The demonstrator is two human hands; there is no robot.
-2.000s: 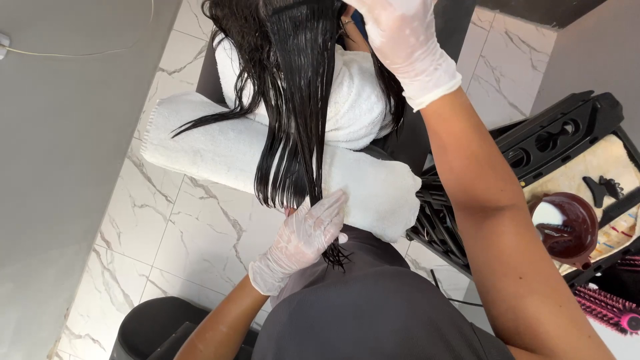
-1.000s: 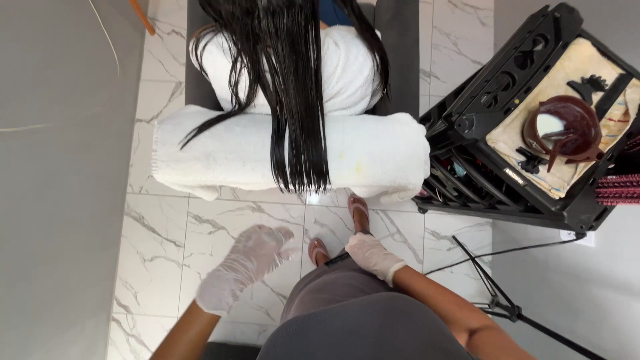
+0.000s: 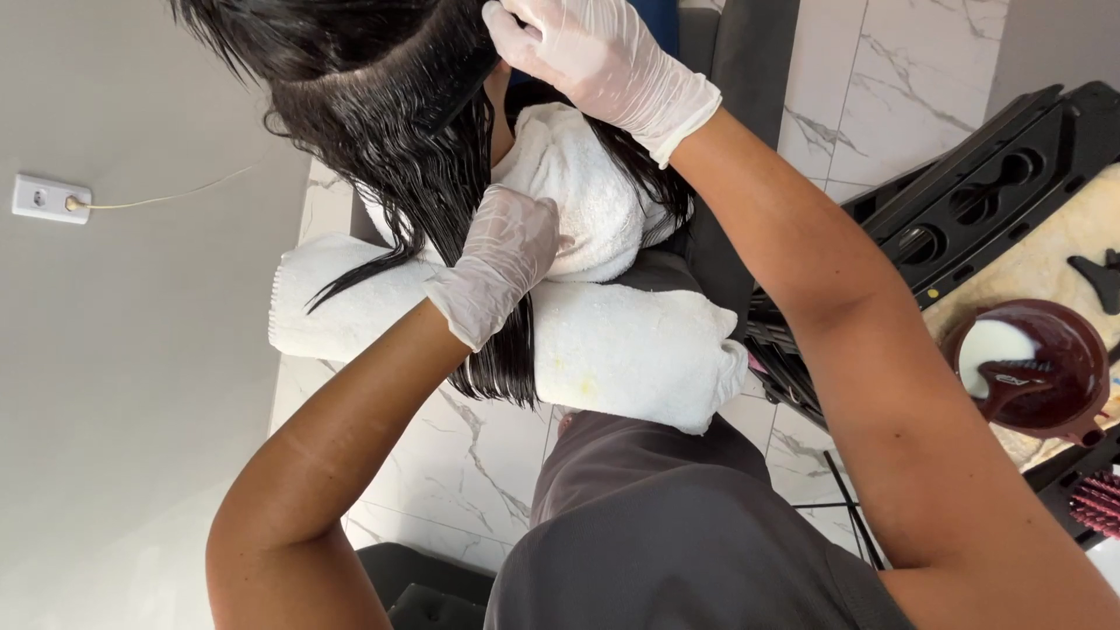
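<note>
Wet black hair (image 3: 376,149) of a seated person hangs over a rolled white towel (image 3: 630,350), with a parting line across the head. My gloved left hand (image 3: 507,254) lies against the lower lengths beside the neck, its fingers curled; what it grips is partly hidden. My gloved right hand (image 3: 586,66) is by the ear, shut on a black comb (image 3: 455,92) whose teeth lie in the hair. Another white towel (image 3: 577,192) covers the person's shoulders.
A black trolley (image 3: 980,210) at the right carries a dark red bowl (image 3: 1059,394) with white cream and a brush, a black hair clip (image 3: 1098,276) and a pink round brush (image 3: 1098,503). A wall socket (image 3: 52,199) with a plugged cord is at the left.
Both hands were low, away from the hair, one second ago; now they are up at the head and hair. The view has shifted towards the person's head.
</note>
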